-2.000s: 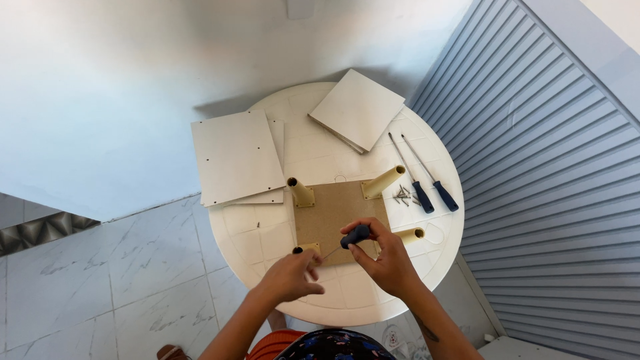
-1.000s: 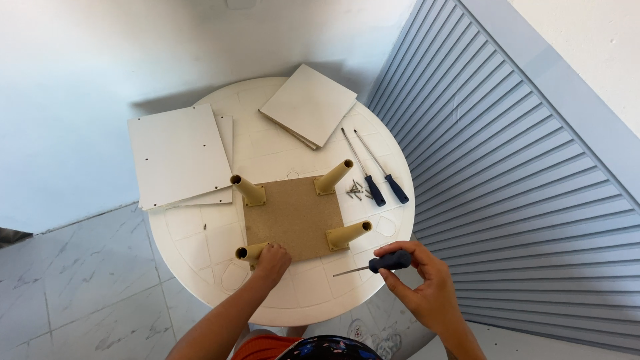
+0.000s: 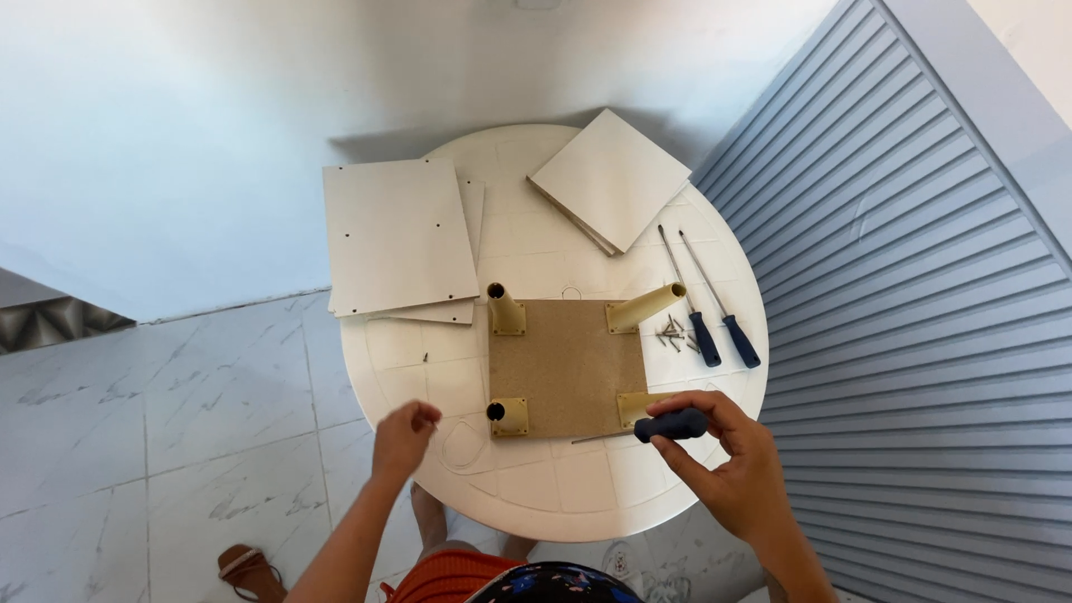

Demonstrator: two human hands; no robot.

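My right hand [image 3: 724,465] grips a screwdriver [image 3: 670,425] by its dark blue handle, the shaft pointing left past the near edge of a brown fiberboard panel [image 3: 565,368]. Yellowish tapered legs stand at the panel's corners, among them a far-left leg [image 3: 505,310] and a near-left leg [image 3: 507,415]; the near-right leg [image 3: 636,408] is partly behind my right hand. Left of the panel hovers my left hand [image 3: 405,440], fingers curled together; whether something small is between them cannot be told. A small screw [image 3: 425,358] lies on the table beyond that hand.
The round white plastic table [image 3: 536,511] carries white drilled boards [image 3: 398,243] at left and square white boards [image 3: 611,180] at the back. Two more screwdrivers [image 3: 706,339] [image 3: 740,342] and loose screws [image 3: 672,333] lie at right. A slatted panel [image 3: 913,293] stands beyond the right edge.
My left hand has moved left, away from the near-left leg it was at a second ago. The right hand with the screwdriver is nearer the panel than a second ago.
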